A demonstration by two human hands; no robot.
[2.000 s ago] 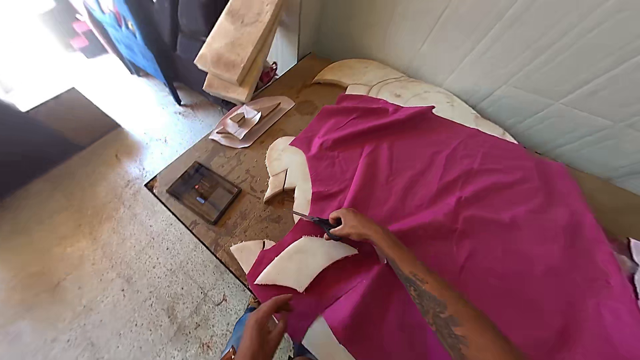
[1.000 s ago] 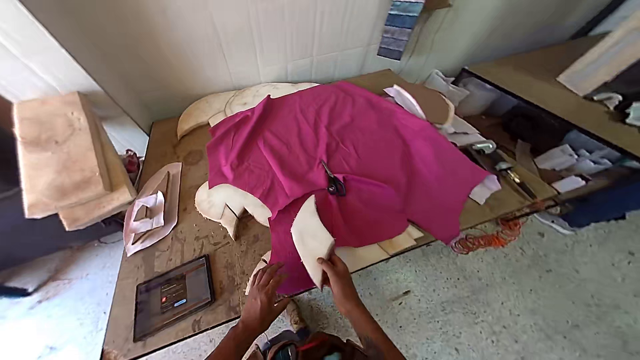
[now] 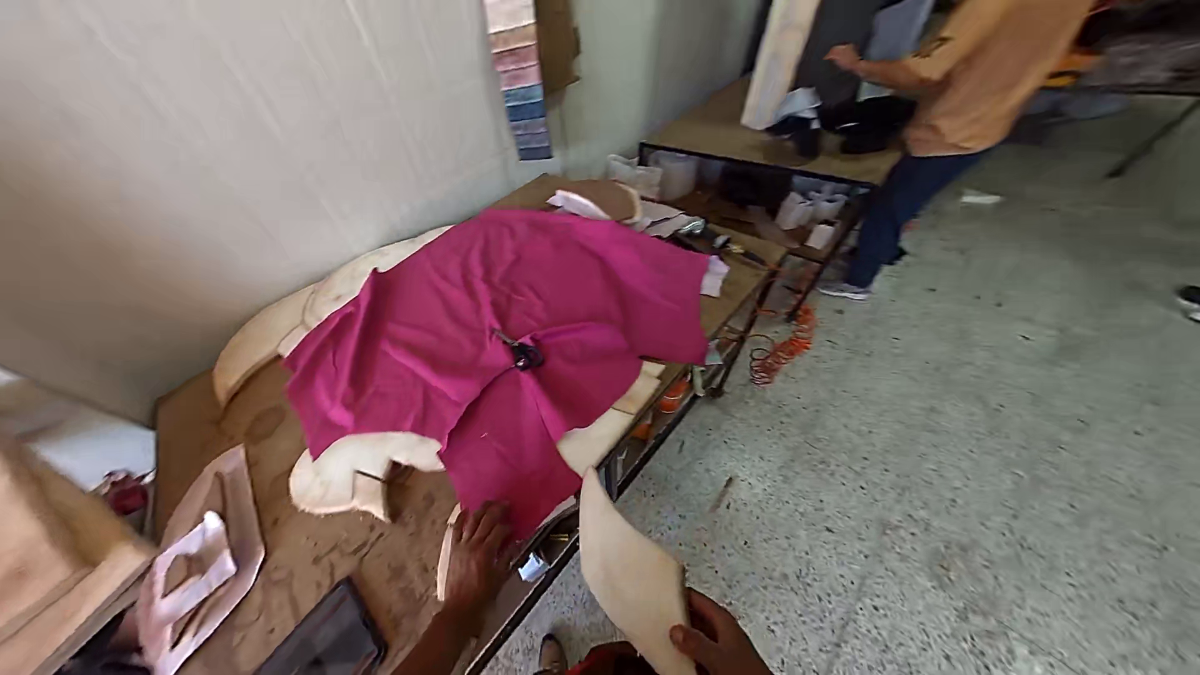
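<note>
Magenta fabric (image 3: 581, 281) lies spread with folds over the wooden worktable (image 3: 272, 422). My left hand (image 3: 480, 558) rests on the fabric's near corner at the table's front edge; whether it pinches the cloth is hard to tell. In my right hand (image 3: 714, 637) is a curved cream padding piece (image 3: 623, 572), held upright beyond the table edge, above the floor. Black-handled scissors (image 3: 522, 352) lie on the middle of the fabric. Larger cream padding pieces (image 3: 352, 469) show from under the cloth at its near left side and along the wall.
A dark tablet (image 3: 328, 633) and a pinkish cut sheet (image 3: 220, 534) lie at the table's near left. Wooden blocks (image 3: 56, 553) stand at far left. Tools (image 3: 717, 239) are at the table's far right. An orange coiled hose (image 3: 786, 347) hangs beside it. A person (image 3: 966, 103) stands near another table.
The scissors, in my right hand two seconds ago, now lie on the fabric. The cream padding piece that lay on the cloth is lifted in my right hand. The view has swung right.
</note>
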